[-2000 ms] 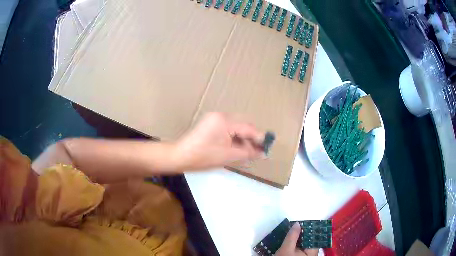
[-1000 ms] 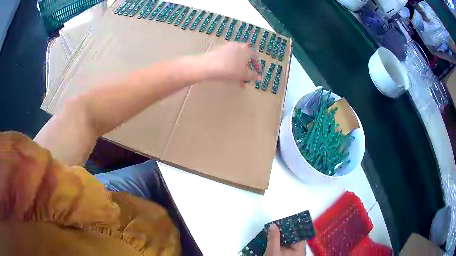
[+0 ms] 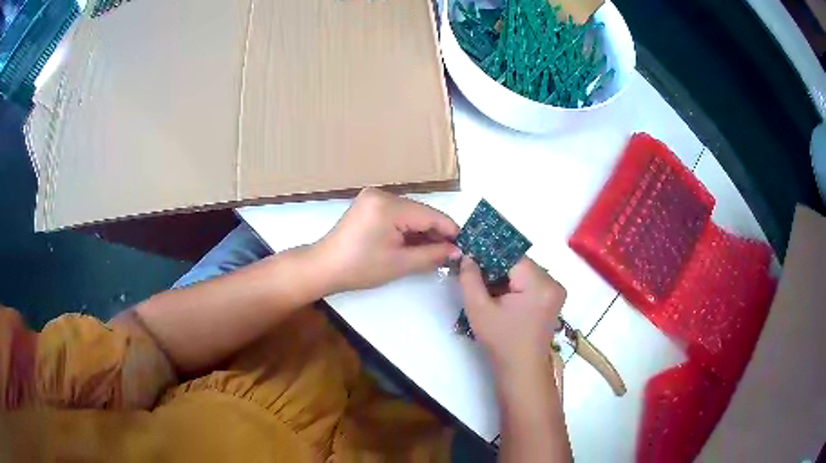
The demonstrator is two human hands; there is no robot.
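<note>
A small dark green PCB panel (image 3: 494,237) with rows of components is held up over the white tabletop. My right hand (image 3: 514,303) grips its lower part, with the thumb on its near face. My left hand (image 3: 389,240) pinches at its left edge; the fingers hide what exactly they hold there. Another dark green board piece (image 3: 464,323) shows below, partly hidden by my right hand. Pliers with tan handles (image 3: 593,357) lie beside my right wrist.
A large cardboard sheet (image 3: 344,108) lies at upper left. A white bowl (image 3: 534,116) of green strips stands beyond my hands. Red bubble wrap (image 3: 725,289) with a wrapped pack (image 3: 648,217) lies at right. A brown cardboard edge (image 3: 779,362) is at far right.
My left hand has come back from the board rows to the panel in my right hand. The view has shifted, so the bowl and cardboard sit higher and the pliers show.
</note>
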